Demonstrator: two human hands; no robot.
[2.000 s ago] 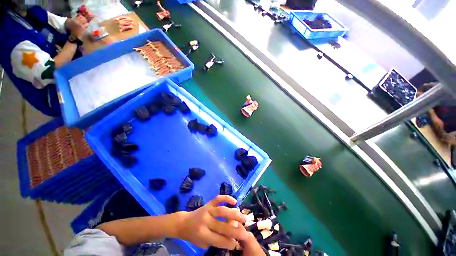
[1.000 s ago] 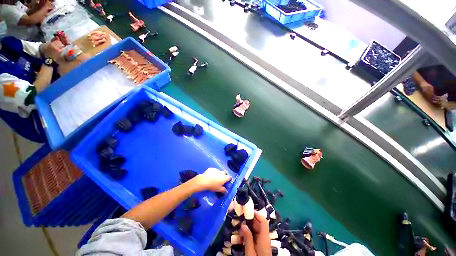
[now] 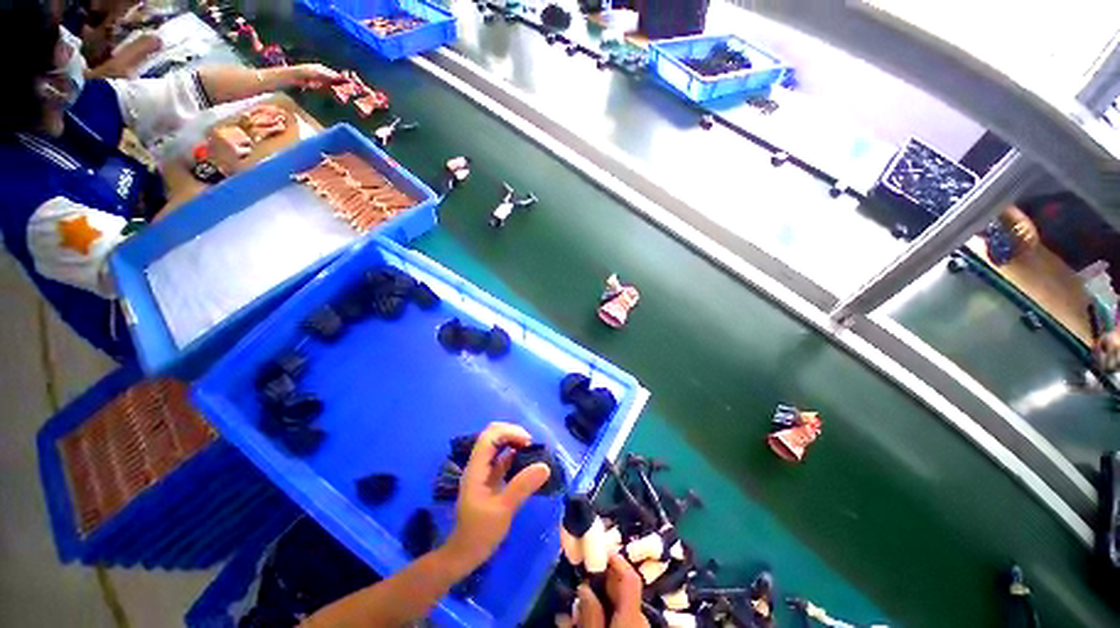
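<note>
My left hand [image 3: 489,501] is over the near blue tray [image 3: 369,411], with a black moulded piece [image 3: 533,466] between thumb and fingers. Other black pieces [image 3: 381,294] lie scattered in the tray. My right hand [image 3: 614,599], cut off by the bottom edge, holds a leg part [image 3: 587,540] upright, its pale section and dark top showing. The held piece and leg part are close but look apart. A heap of black and pale leg parts [image 3: 657,552] lies beside the tray, partly behind my right hand.
The green belt [image 3: 712,356] carries spaced reddish figure parts [image 3: 795,433]. A neighbouring blue tray [image 3: 160,337] has a white liner and flesh-orange rows. Stacked trays [image 3: 123,454] stand at left. A person [image 3: 92,233] sits beyond, one arm over the belt. A metal post [image 3: 927,239] stands at right.
My left hand left the right hand, went down into the tray, and is now raised with a black piece. My right hand stays by the heap with the leg part. The view shifted slightly.
</note>
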